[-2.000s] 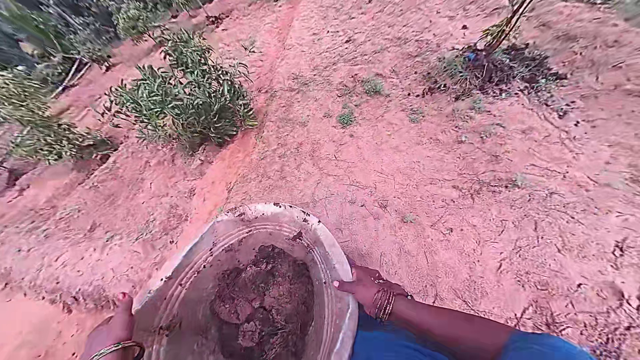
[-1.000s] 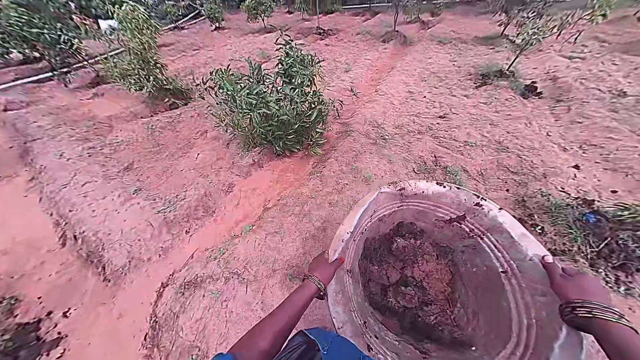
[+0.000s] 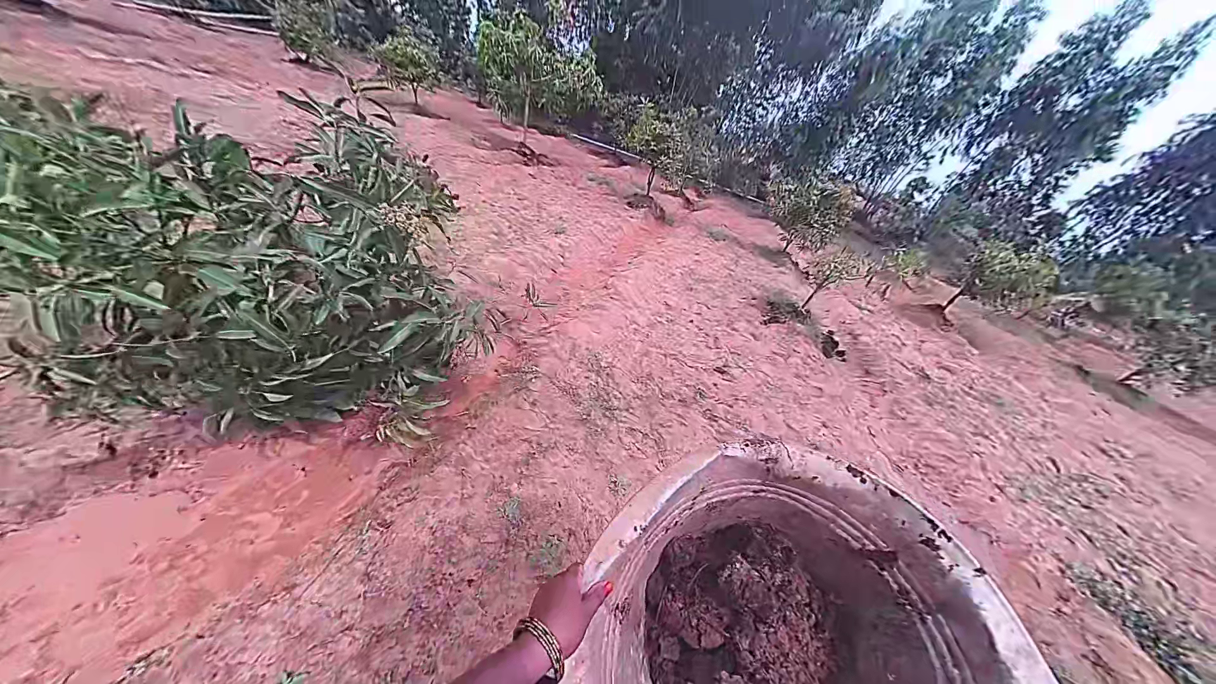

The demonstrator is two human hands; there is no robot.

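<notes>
A wide, dirt-smeared basin (image 3: pixel 855 513) with ridged inner walls is at the bottom of the head view, right of centre. Dark clumpy matter, like soil or manure, (image 3: pixel 741 608) lies in its bottom. My left hand (image 3: pixel 568 608), with bangles at the wrist, grips the basin's left rim, the thumb over the edge. My right hand is outside the frame, so its hold on the basin cannot be seen.
A leafy green bush (image 3: pixel 247 275) stands close on the left, beside a wet reddish channel (image 3: pixel 190 532). Uneven red soil slopes ahead, with small trees (image 3: pixel 527 76) in rows. A pale pipe (image 3: pixel 608 147) runs along the far side, before taller trees.
The view has swung up and tilted, and the bush appears much nearer. My right hand, on the basin's right rim one second ago, has left the frame. My left hand still holds the rim.
</notes>
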